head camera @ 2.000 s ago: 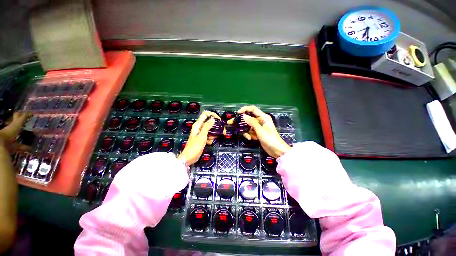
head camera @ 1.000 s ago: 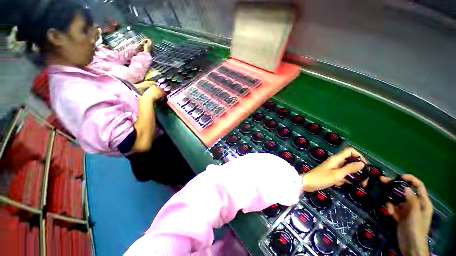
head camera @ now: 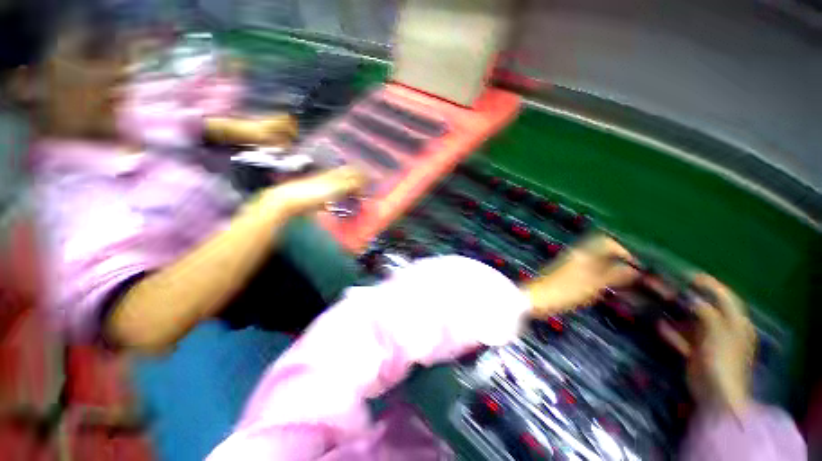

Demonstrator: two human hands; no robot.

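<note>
The frame is strongly blurred. My left hand (head camera: pixel 586 275) is over the clear trays at right of centre, fingers closed around the edge of a dark round unit (head camera: pixel 643 273). My right hand (head camera: pixel 723 342) is further right, its fingers curled on another dark unit, mostly hidden and smeared. Both hands are close together above the near blister tray (head camera: pixel 470 423), where black discs with red marks and bright glare show. A second blister tray (head camera: pixel 482 212) with rows of red-marked black discs lies left of and beyond my left hand.
A neighbouring person (head camera: pixel 117 216) in pink sits at left, one arm reaching over the orange-red mat (head camera: pixel 500 112). A clear tray (head camera: pixel 388 135) lies on that mat; a beige panel (head camera: pixel 446 49) stands behind. The green bench mat (head camera: pixel 577 162) runs along the grey back wall.
The view has swung left, showing the neighbour, whose arm now reaches onto the orange-red mat's tray. My hands stay close together over the trays.
</note>
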